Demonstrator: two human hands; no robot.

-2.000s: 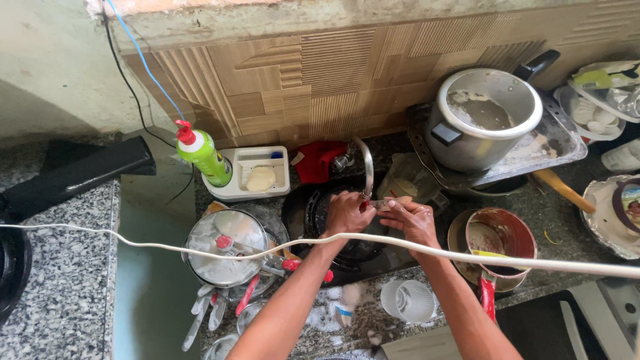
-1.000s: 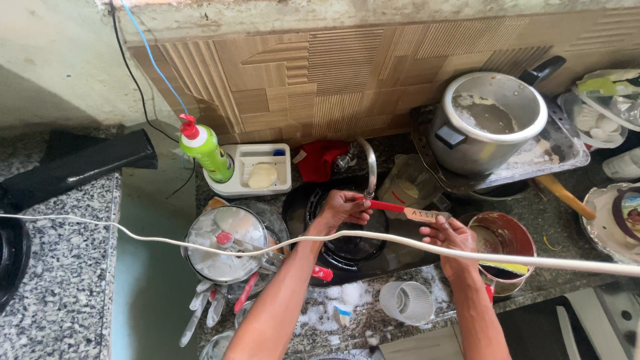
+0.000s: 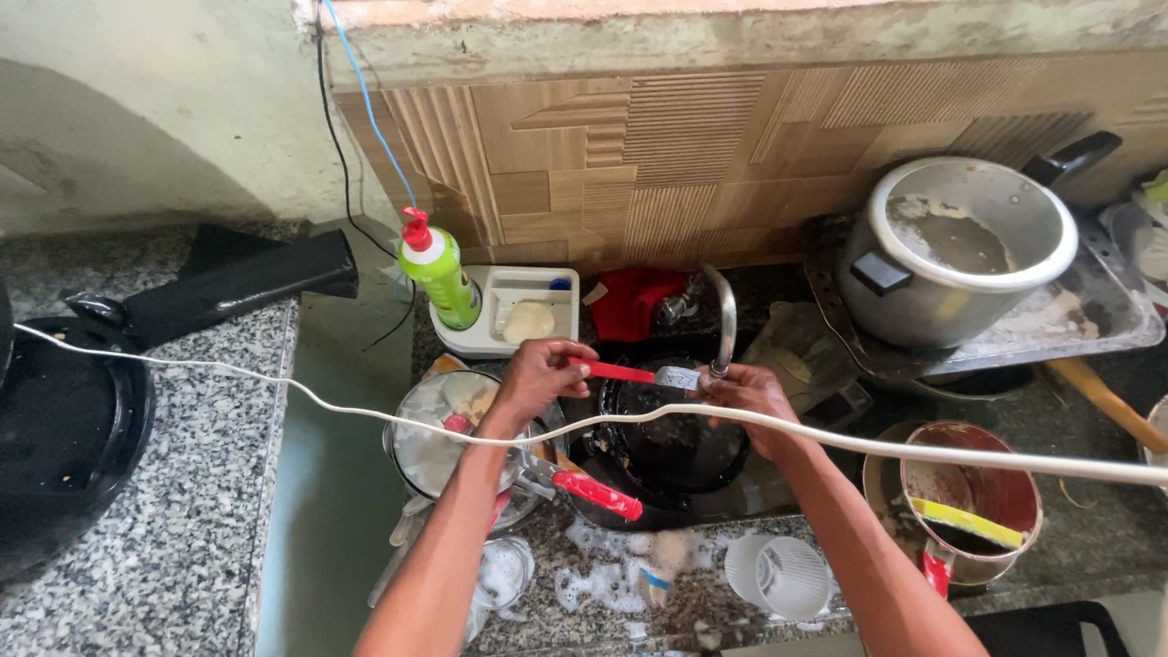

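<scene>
My left hand (image 3: 546, 372) grips the red handle of a small utensil (image 3: 620, 370), whose flat metal end bears marks. My right hand (image 3: 744, 401) is at that metal end, beside the curved metal faucet (image 3: 725, 315); its fingers pinch the tip. Both hands are above the dark sink (image 3: 776, 484), where a black round pan (image 3: 675, 447) lies. Left of the sink, a glass lid (image 3: 443, 438) rests among soapy dishes and a red-handled utensil (image 3: 598, 495). Ribbed plastic cups (image 3: 789, 575) stand on the sudsy granite in front.
A white cable (image 3: 867, 444) crosses the view above the forearms. A green soap bottle (image 3: 443, 278) stands in a white caddy (image 3: 464, 342). At right are a pressure cooker (image 3: 949, 255) on a baking tray (image 3: 1086, 333) and a red saucepan (image 3: 1004, 465) holding a yellow sponge (image 3: 967, 523).
The red-handled utensil, stretched between both hands a second ago, is now nearer the faucet. My right hand has moved left and back, to beside the faucet.
</scene>
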